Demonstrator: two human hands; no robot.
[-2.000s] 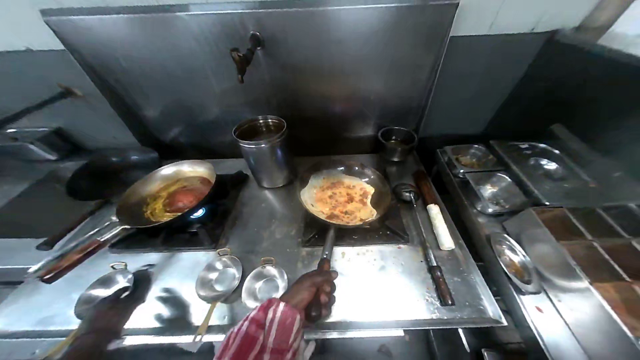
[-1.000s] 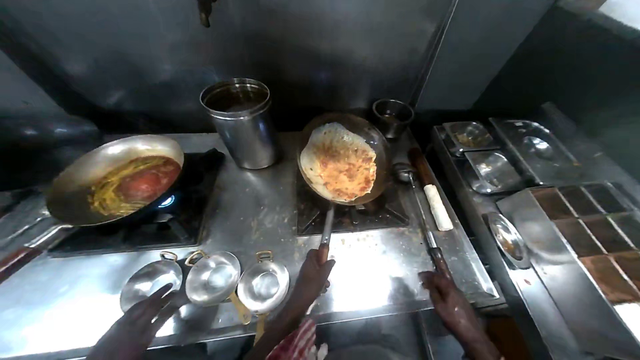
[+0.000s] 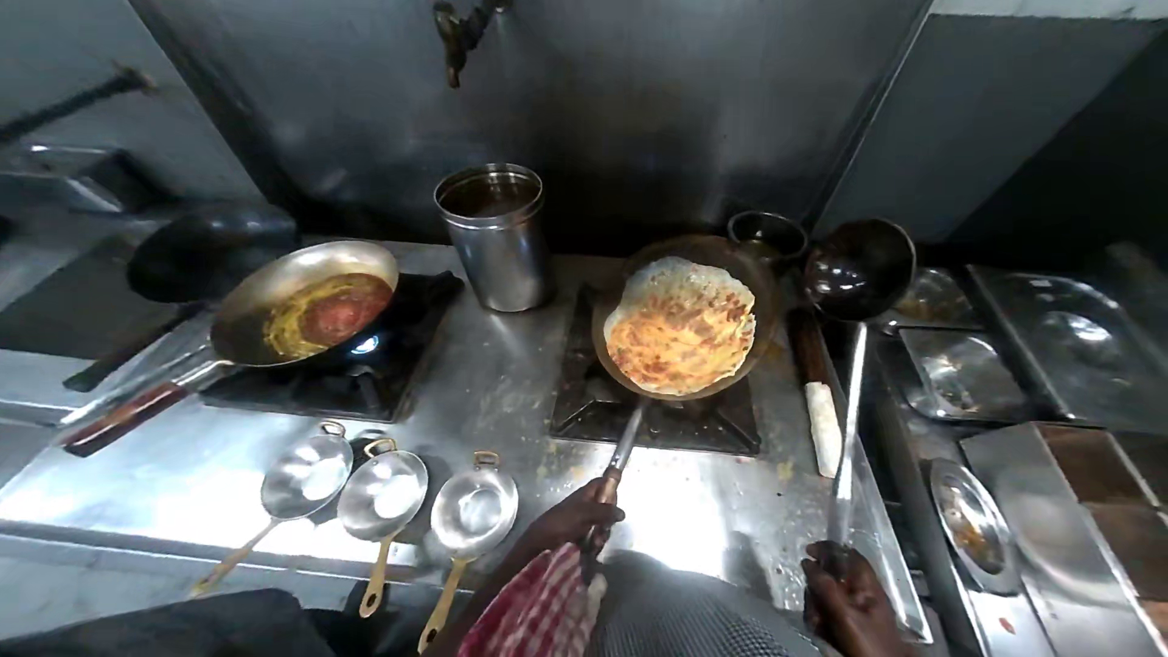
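My left hand point(image 3: 570, 525) is closed on the wooden handle of a frying pan point(image 3: 766, 301) over the right burner, with red-and-white checked cloth around the wrist. A browned flatbread point(image 3: 684, 333) lies in that pan, its pale upper edge against the pan's side. My right hand point(image 3: 849, 589) grips the handle of a ladle point(image 3: 860, 269), whose dark, shiny bowl is raised to the right of the pan. The left pan point(image 3: 251, 310) sits tilted on the lit left burner and holds red and yellow food point(image 3: 333, 315).
A steel canister point(image 3: 502, 260) of dark liquid stands between the burners, below a wall tap point(image 3: 456, 41). Several small brass-handled pans point(image 3: 474, 511) line the front edge. A small pot point(image 3: 766, 235), a white-wrapped handle point(image 3: 824, 429) and steel trays point(image 3: 963, 374) are at right. Dark cloth point(image 3: 219, 625) shows lower left.
My right hand has taken hold of the ladle, which lay on the counter, and lifted it. Another person's hand near the small pans at left has gone from view.
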